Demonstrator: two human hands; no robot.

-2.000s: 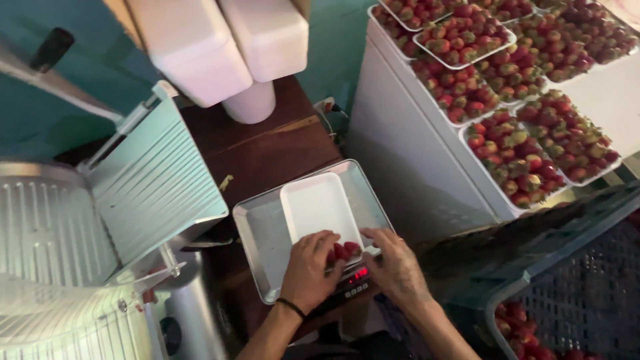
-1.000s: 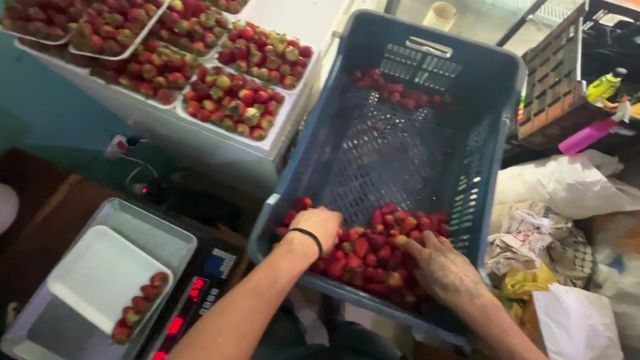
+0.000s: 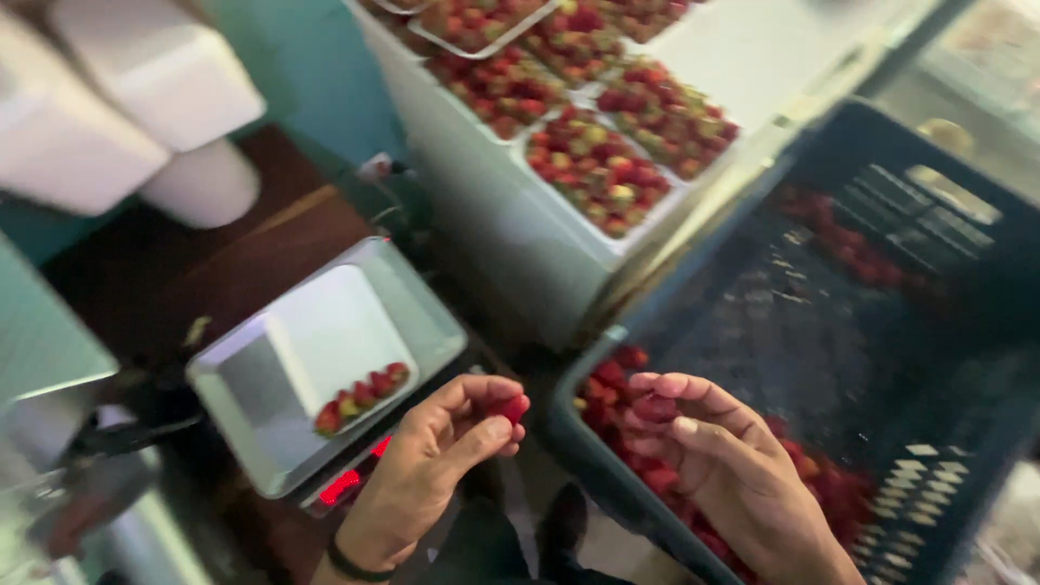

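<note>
My left hand (image 3: 455,455), with a dark band at the wrist, grips a red strawberry (image 3: 510,408) between the fingers, just right of the scale. In my right hand (image 3: 719,455) another strawberry (image 3: 654,409) is pinched at the fingertips, over the near left edge of a dark blue plastic crate (image 3: 569,406). Loose strawberries (image 3: 812,479) lie along the crate's near side, partly hidden by that hand. A white foam tray (image 3: 325,325) rests on the metal pan (image 3: 244,422) of a digital scale with a lit red display. A short row of strawberries (image 3: 363,398) lines the tray's near edge.
Filled strawberry trays (image 3: 601,171) stand on a white surface (image 3: 756,57) behind. Stacked white foam trays (image 3: 154,73) are at upper left, above a dark wooden table (image 3: 268,203). Part of a metal appliance (image 3: 49,325) shows at the left edge.
Both hands were down among the crate's strawberries a second ago; now they are raised, each with one strawberry, the left one nearer the scale. The view has swung back left.
</note>
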